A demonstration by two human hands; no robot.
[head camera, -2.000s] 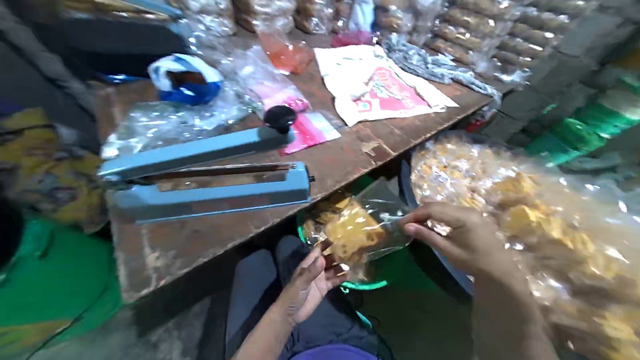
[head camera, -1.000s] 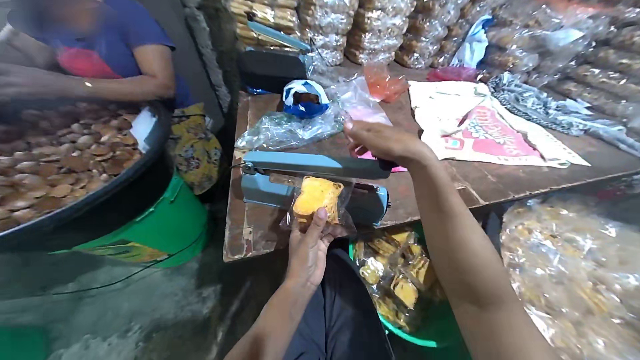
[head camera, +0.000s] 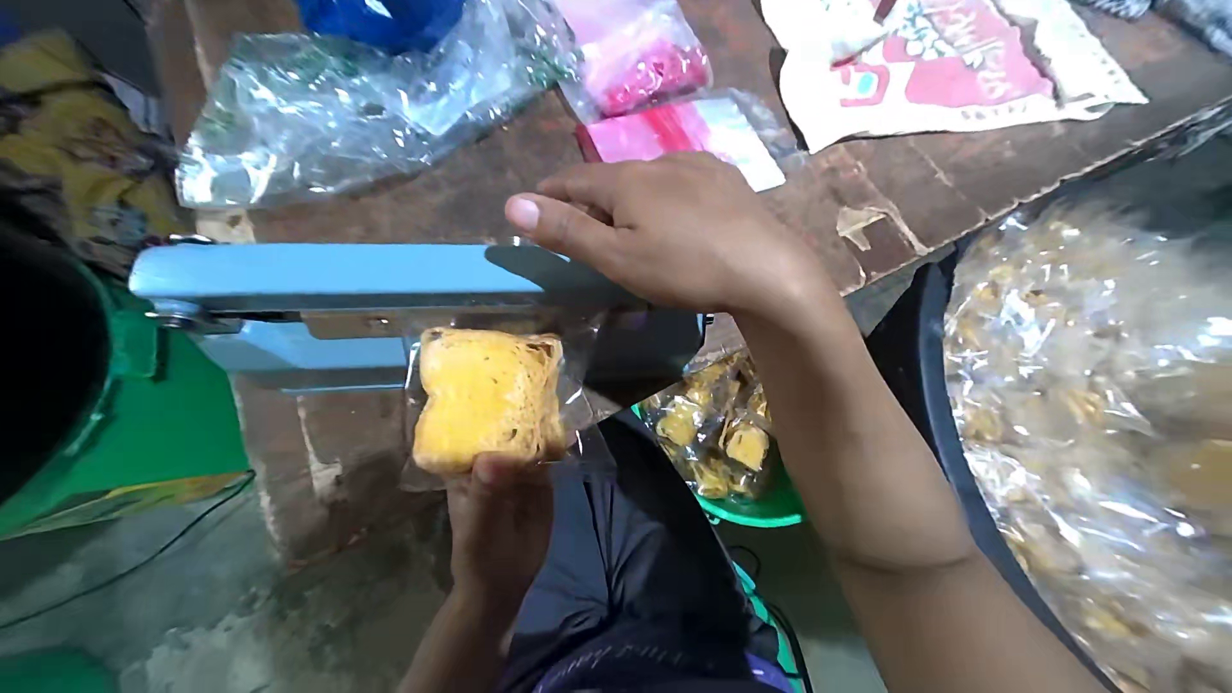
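Note:
My left hand [head camera: 500, 529] holds a clear plastic bag with a yellow slice of toasted bread [head camera: 486, 399] in it, the thumb on its lower edge. The bag's upper edge lies at the jaw of a light blue hand impulse sealer [head camera: 337, 274] on the wooden table. My right hand [head camera: 664, 226] is over the right end of the sealer's upper arm, palm down, fingers pointing left. The hand hides the arm's end, so whether it presses there cannot be told.
Clear plastic bags [head camera: 385, 115], a pink packet [head camera: 683, 140] and a printed white sack [head camera: 924, 67] lie behind the sealer on the table [head camera: 385, 207]. A green basket [head camera: 756, 515] of bagged bread is below its edge. A large black tub [head camera: 924, 346] of bagged pieces stands right, a green tub [head camera: 183, 414] left.
The bagged slice was between both hands beside the table two seconds ago; my left hand has brought it to the sealer. My right hand has moved from the bag to the sealer's arm, which is lowered.

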